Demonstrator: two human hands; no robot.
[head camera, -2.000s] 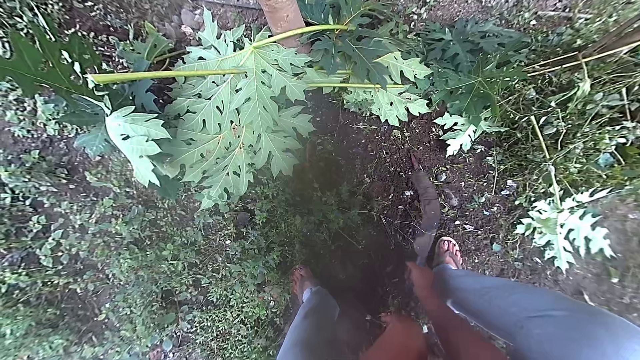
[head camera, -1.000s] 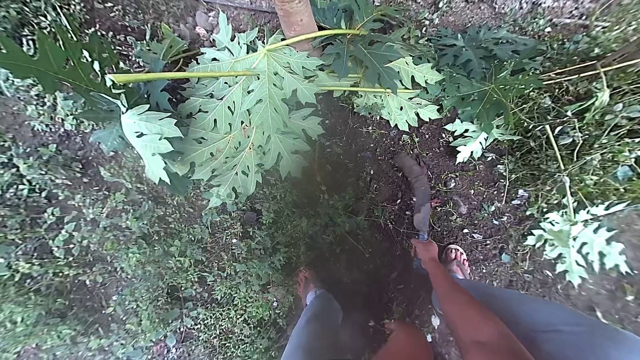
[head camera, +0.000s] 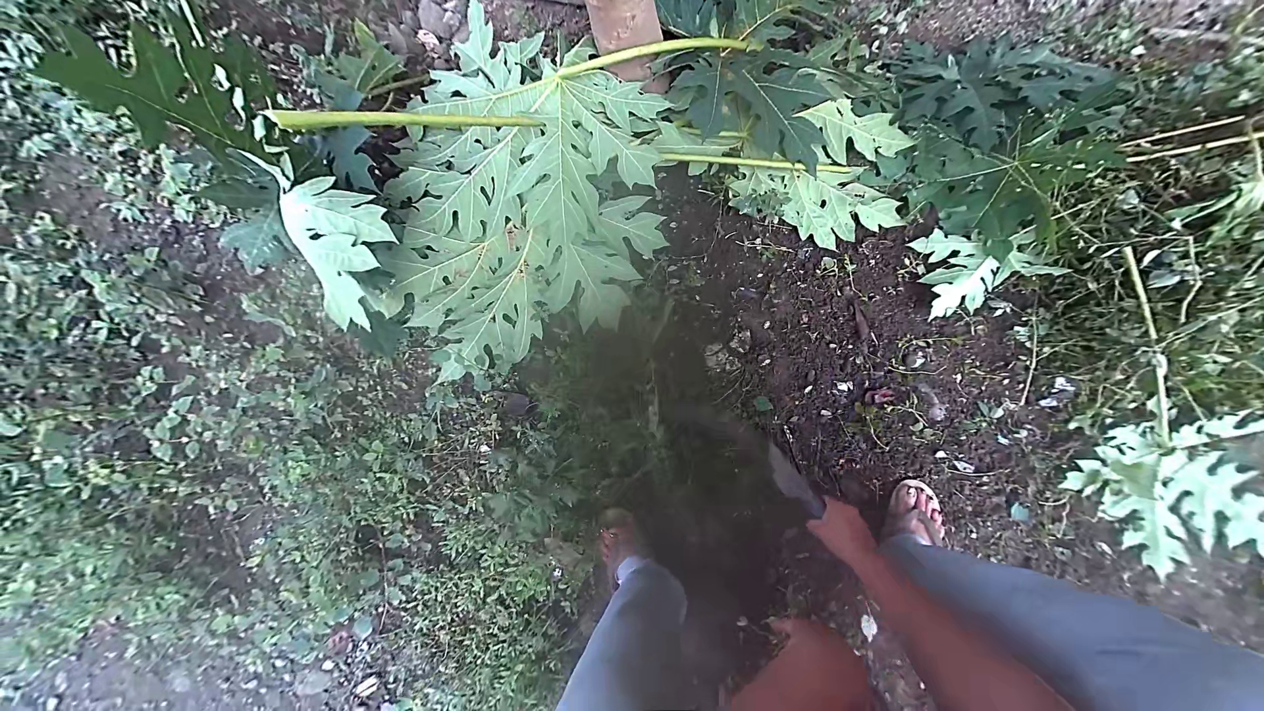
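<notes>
My right hand (head camera: 844, 533) is closed around the handle of a curved-bladed cutting tool (head camera: 790, 476). Its blade points up and to the left over dark soil, its far part blurred in a dim smudge. Lower down, at the bottom edge, what looks like my left hand (head camera: 805, 667) is partly visible and blurred; its fingers cannot be made out. Large lobed papaya leaves (head camera: 553, 188) lie beyond the blade, with a pale green leaf stalk (head camera: 395, 119) across them.
A tree trunk (head camera: 627, 35) rises at the top. My sandalled right foot (head camera: 913, 509) and my left foot (head camera: 620, 538) stand apart. Low weeds (head camera: 326, 474) cover the left side. Another papaya leaf (head camera: 1165, 484) and dry stems lie at the right.
The blade first points up toward the leaves right of centre; now it slants left over the dark patch. My right hand stays on the handle.
</notes>
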